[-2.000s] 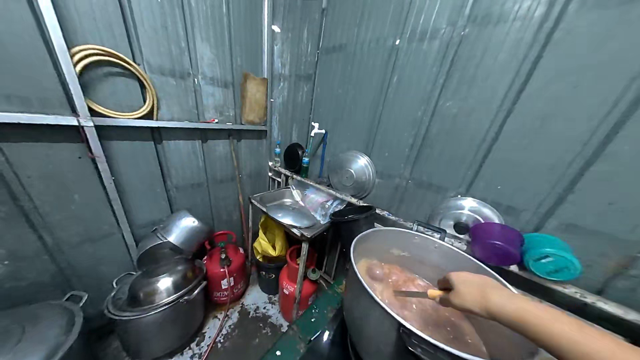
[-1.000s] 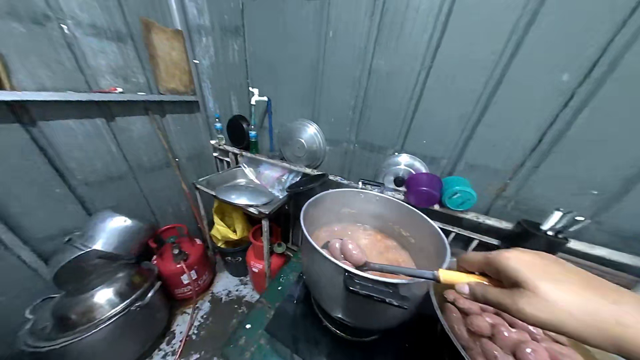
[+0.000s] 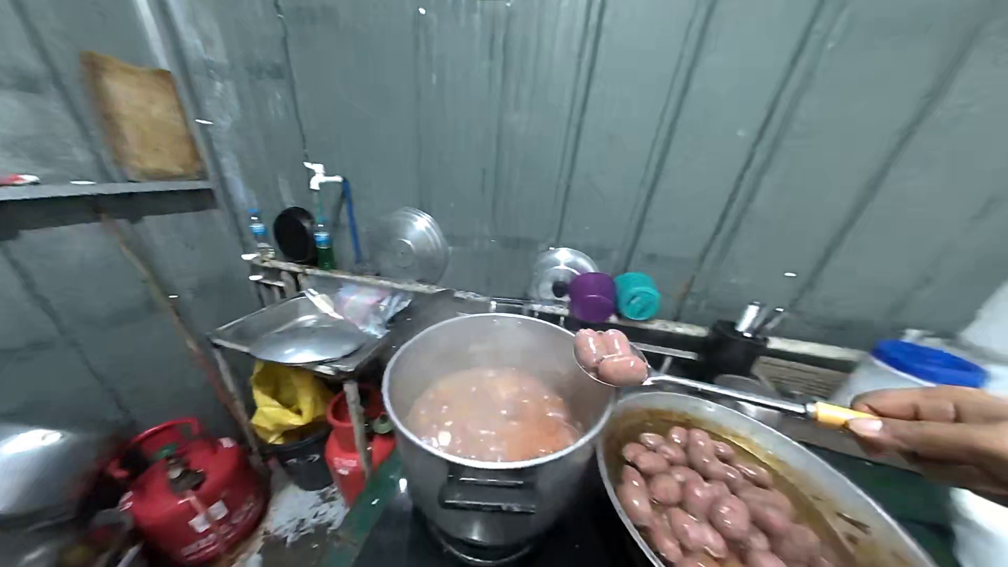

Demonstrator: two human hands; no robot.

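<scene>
My right hand (image 3: 937, 429), at the right edge, grips the yellow handle of a long metal skimmer ladle (image 3: 724, 391). Several brownish-pink sausage-like pieces (image 3: 610, 358) lie in its bowl, above the gap between two vessels. Left of it stands a deep aluminum pot (image 3: 492, 465) of cloudy, reddish, bubbling liquid, steam rising from it. To the right, a wide metal pan (image 3: 858, 492) holds many similar glossy pieces (image 3: 697, 504) in brown liquid. My left hand is out of view.
A metal tray (image 3: 303, 335) on a stand and red gas cylinders (image 3: 193, 504) are at the left. Behind the pots are lids (image 3: 409, 246), a purple container (image 3: 592, 298), a teal container (image 3: 636, 296) and a black utensil holder (image 3: 728, 350). A blue-lidded bucket (image 3: 929, 364) stands at the right.
The ladle's bowl has come up out of the deep pot and moved right, carrying pieces toward the wide pan. The view has swung right.
</scene>
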